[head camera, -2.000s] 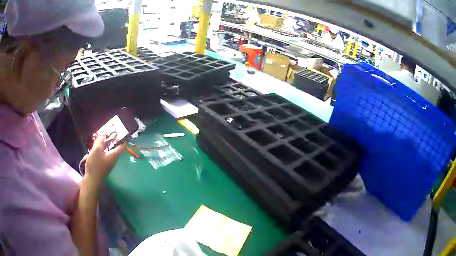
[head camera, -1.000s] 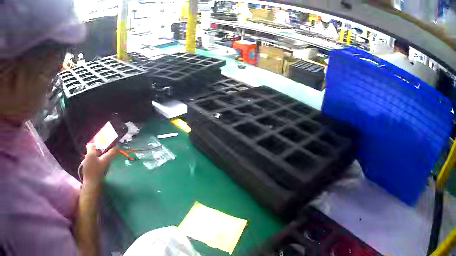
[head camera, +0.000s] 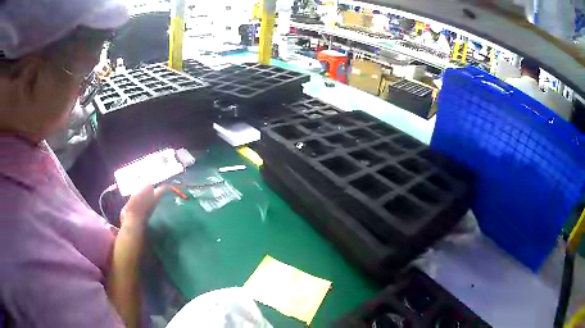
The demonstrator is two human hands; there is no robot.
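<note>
Neither of my hands is in view. Nearest in front, a black foam tray [head camera: 432, 309] is cut off by the bottom edge; its pockets hold dark round units with shiny rims. Behind it stand stacked black foam trays [head camera: 321, 214] with mostly empty pockets. A pale yellow paper note [head camera: 290, 288] lies flat on the green mat [head camera: 234, 246]. A white rounded shape [head camera: 221, 311] shows at the bottom edge; I cannot tell what it is.
A blue plastic crate [head camera: 507, 160] stands upright at right. At left, a person in pink [head camera: 51, 237] holds a bright-screened smartphone [head camera: 151, 172] with a cable. A clear plastic bag [head camera: 219, 195] lies on the mat. More foam trays [head camera: 151, 109] stand at back left.
The view has shifted slightly. The neighbour's phone has turned from tilted to nearly level, its bright screen more visible. Round units now show in the nearest tray, more clearly than two seconds ago.
</note>
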